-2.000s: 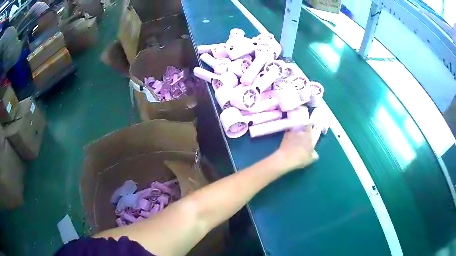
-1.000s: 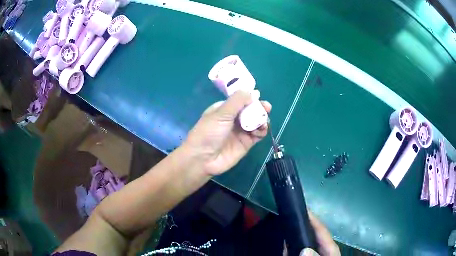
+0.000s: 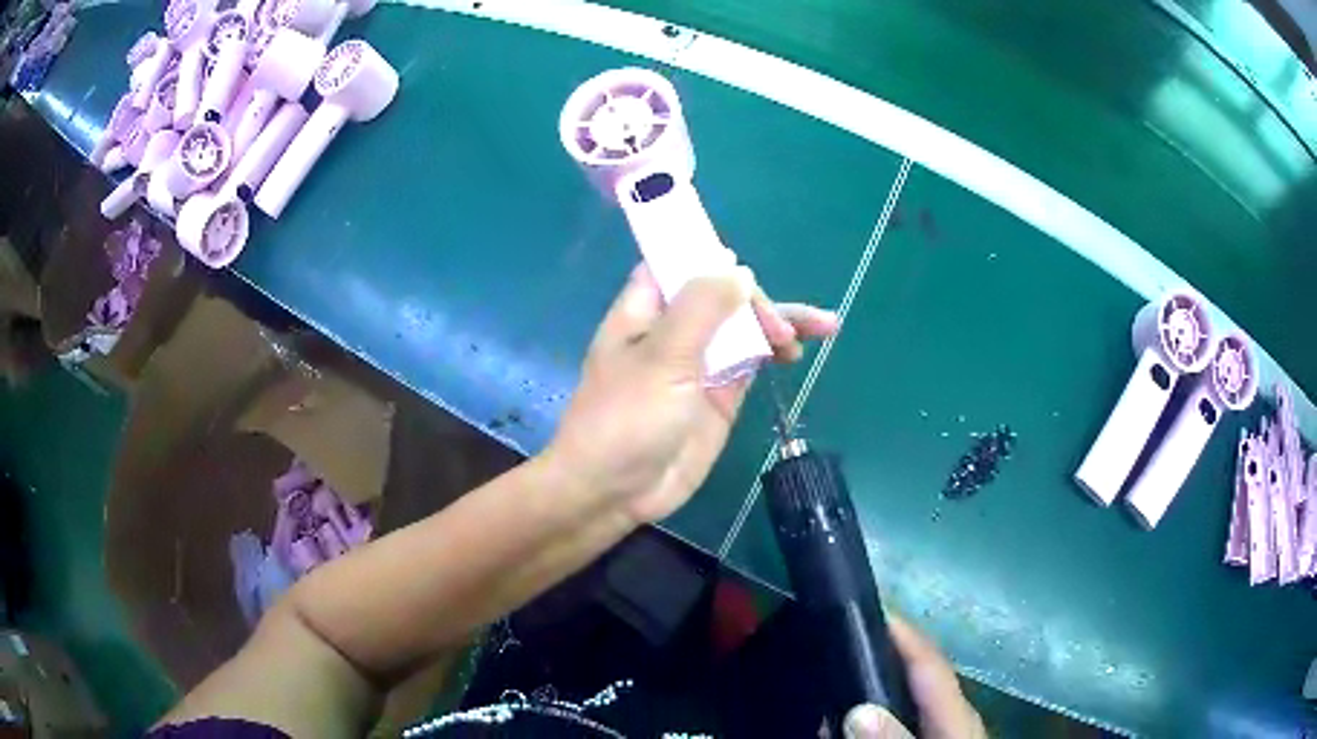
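My left hand (image 3: 657,397) is shut on the lower handle of a pale pink handheld fan (image 3: 676,238). The fan's round grille points up and left, with a dark oval window below it. My right hand (image 3: 924,700), partly cut off by the bottom edge, grips a thick black electric screwdriver (image 3: 838,578). Its thin metal bit points up, close to the lower end of the fan handle. Whether the bit touches the fan is not clear. A pile of tiny dark screws (image 3: 979,462) lies on the green belt, right of the screwdriver.
A heap of pink fans (image 3: 231,108) lies at the upper left. Two closed fans (image 3: 1141,419) lie at the right, beside narrow pink strips (image 3: 1271,498). An open carton (image 3: 188,433) with pink parts stands below the belt's near edge at left.
Since one second ago, the held fan has tilted so its grille and handle face the camera, and its head is farther up and left. The screwdriver stays nearly in place, still in my right hand.
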